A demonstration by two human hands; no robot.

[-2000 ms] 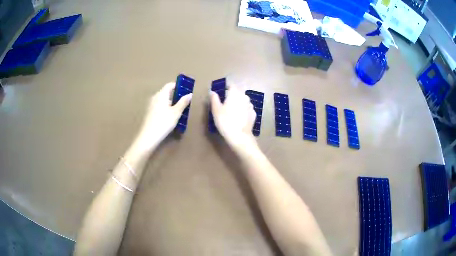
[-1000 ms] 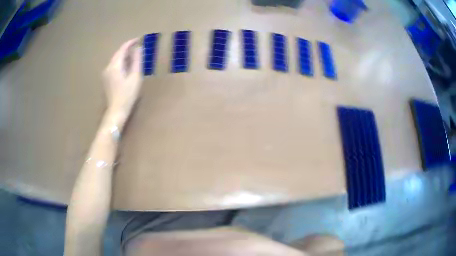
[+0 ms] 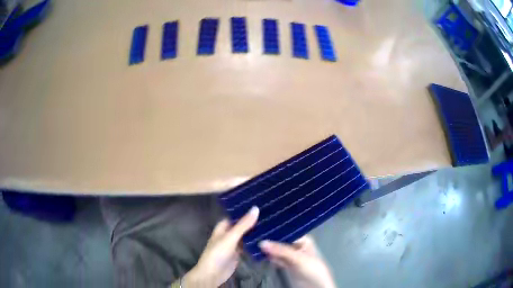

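A dark-blue half-cut cell (image 3: 301,188) with silver lines is held tilted over the table's front edge, above my lap. My left hand (image 3: 225,250) grips its lower left corner, thumb on top. My right hand (image 3: 298,261) holds its lower edge, with fingers on the face; it is partly cut off by the bottom of the picture. The fingers under the piece are hidden. Several narrow cell strips (image 3: 208,36) stand in a row of small piles across the back of the table.
The tan table (image 3: 169,124) curves around in front of me. A stack of uncut cells (image 3: 466,126) lies at its right edge. Blue-topped stacks (image 3: 14,36) are at the far left. A blue stool (image 3: 453,25) stands beyond the right edge, and a blue object (image 3: 39,205) is below the left front edge.
The half-cut cell has left its place at the right table edge and is now in both hands. My left hand has come back from the strip row. The view has tilted lower.
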